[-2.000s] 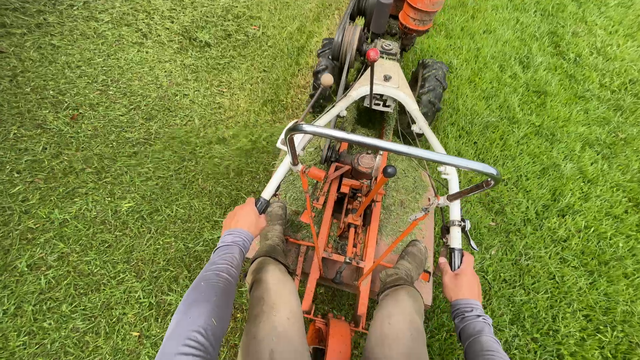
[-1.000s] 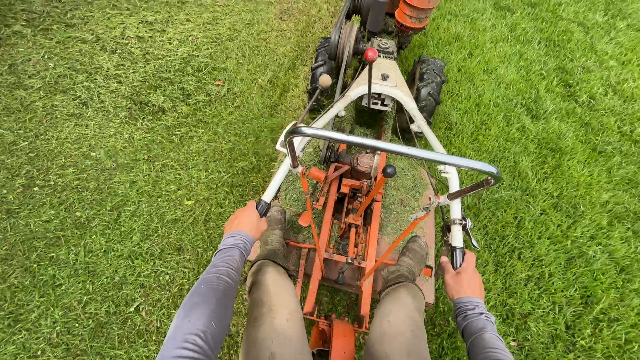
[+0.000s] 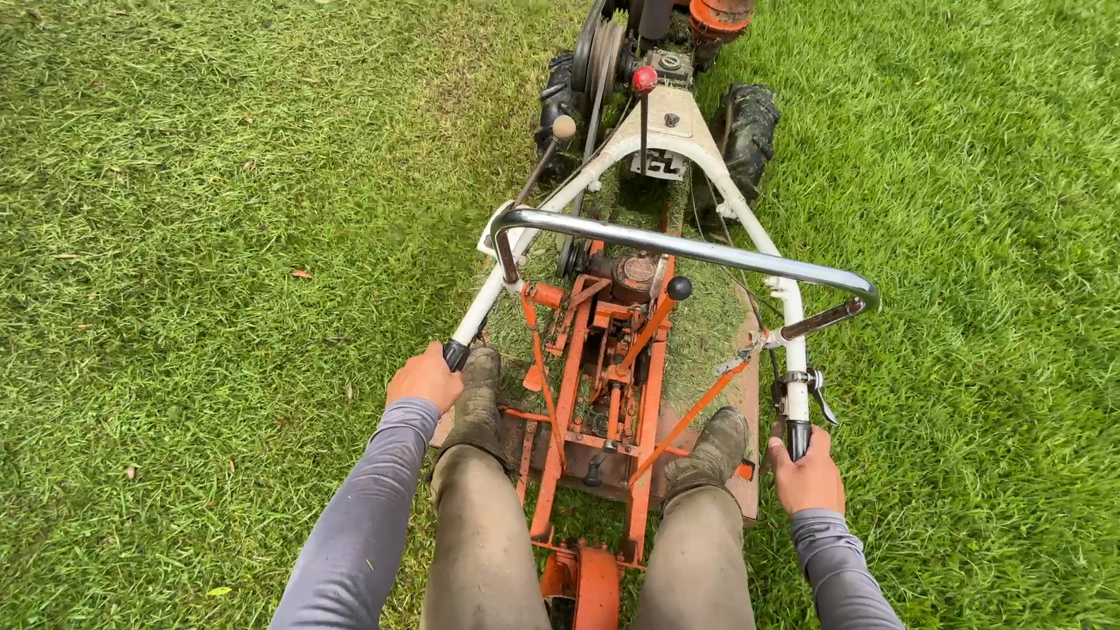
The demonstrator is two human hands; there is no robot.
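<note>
My left hand [image 3: 424,379] is closed around the black grip [image 3: 456,354] at the end of the white left handlebar tube. The black grip [image 3: 798,439] of the right handlebar is in my right hand [image 3: 807,471], just below a silver lever [image 3: 821,395]. A chrome bar [image 3: 691,249] crosses between the tubes. Under it lies an orange steel frame [image 3: 569,394] with a black-knobbed lever [image 3: 679,289]. Farther forward, a red-knobbed lever [image 3: 644,80] and a tan-knobbed lever [image 3: 563,128] stand by the two-wheeled tractor's body. My boots rest on the mower deck [image 3: 748,437], which is strewn with clippings.
Cut grass [image 3: 192,219] covers the ground on the left; taller, brighter grass [image 3: 962,262] stands on the right. Treaded tires [image 3: 751,140] flank the machine's front. A belt pulley [image 3: 605,57] is by the left tire. An orange wheel [image 3: 597,586] sits between my legs.
The grass has shifted past beneath the machine. Both hands stay on the grips, and the levers keep their places.
</note>
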